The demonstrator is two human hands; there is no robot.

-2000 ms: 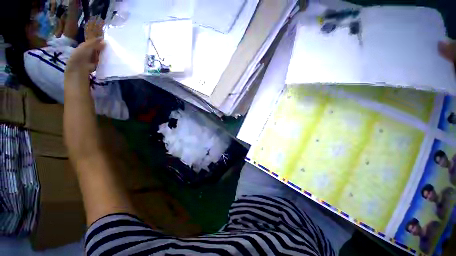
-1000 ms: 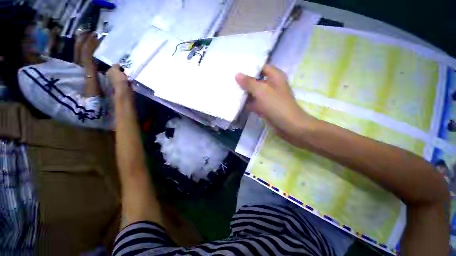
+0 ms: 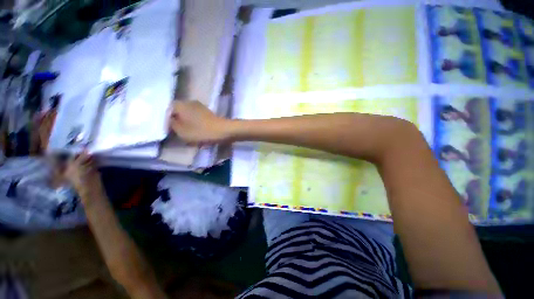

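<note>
A white card sheet [image 3: 149,70] with a small dark and yellow electronic module [image 3: 116,89] lies over the stack at the left. My right hand [image 3: 199,122] is at the sheet's right edge, its fingers curled around that edge. My left hand [image 3: 79,168] is blurred at the stack's lower left corner, fingertips against the edge; its grip cannot be made out. Another module [image 3: 76,135] shows near that corner.
A tan chipboard [image 3: 202,52] lies beside the stack. A large printed sheet [image 3: 334,181] with yellow panels and blue portraits covers the bench at the right, under my right forearm. A white waste heap [image 3: 196,204] sits in a dark bag below. Another person's hand [image 3: 45,125] shows at far left.
The view has turned right. The white sheet with the module, held up over the stack before, is now lower and further left on it. Both hands moved with it.
</note>
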